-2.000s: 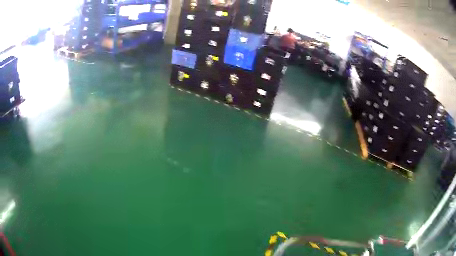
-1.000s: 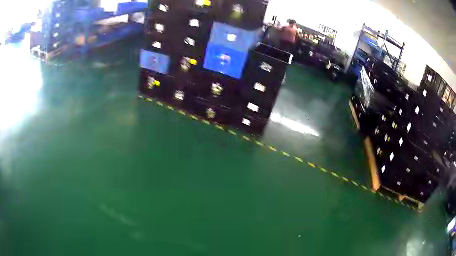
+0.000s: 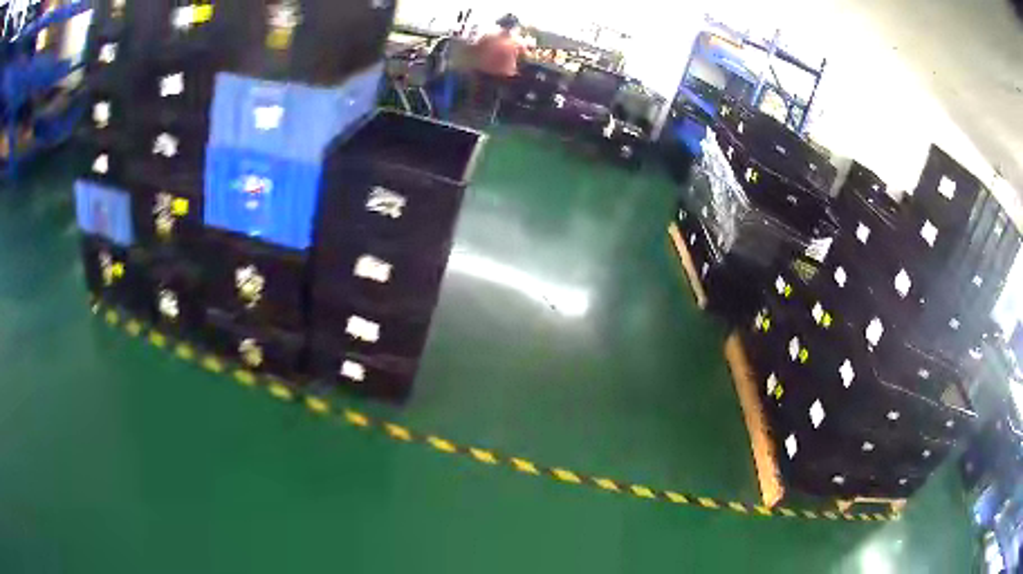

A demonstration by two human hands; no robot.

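Neither my left hand nor my right hand is in view. Nearest in front of me is the green floor (image 3: 337, 493), with a yellow and black striped line (image 3: 482, 455) curving across it. Beyond the line at the left stand stacks of black crates (image 3: 381, 241) with white labels. The near stack has an open top crate. Blue crates (image 3: 261, 193) sit among the black ones.
At the right, more black crates (image 3: 858, 336) stand stacked on wooden pallets (image 3: 754, 420). A green aisle runs between the stacks. At its far end are a person (image 3: 497, 56) in a reddish top and a blue rack (image 3: 729, 70). Another blue rack (image 3: 39, 84) is at the far left.
The view has moved closer to the crate stacks and turned. The left stacks have shifted left and look larger. The curved rail seen at the bottom right in the earliest frame is out of view.
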